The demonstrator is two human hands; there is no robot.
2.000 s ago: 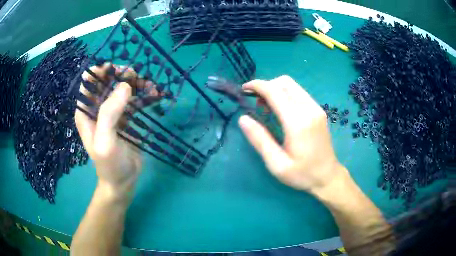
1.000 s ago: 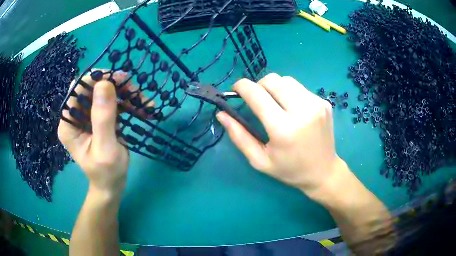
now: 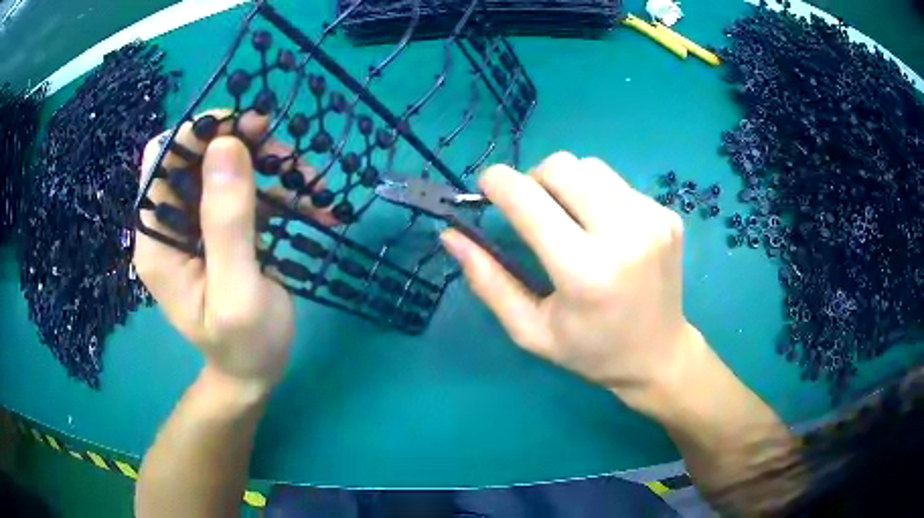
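My left hand (image 3: 218, 243) grips a black moulded frame (image 3: 350, 76) at its left end, thumb on top, and holds it tilted above the green bench. Rows of small round parts hang on its left bars, flat elongated parts on its lower bars; wavy runner bars cross its right part. My right hand (image 3: 598, 273) holds the dark side cutters (image 3: 431, 197), pointing left. Their grey jaws lie at the frame's middle, close to the round parts; whether they touch a runner I cannot tell. Some of my left fingers are hidden behind the frame.
A pile of small flat black parts (image 3: 91, 212) lies at left, a dark spiky bundle (image 3: 15, 152) beyond it. A large pile of small knobbed parts (image 3: 841, 192) lies at right. At the back are stacked frames (image 3: 486, 18), yellow handles (image 3: 669, 38) and a white item (image 3: 664, 12).
The cutters have come left from beside the frame onto its middle, near the round parts. The frame has shifted and tilted slightly in my left hand. The view has also shifted a little.
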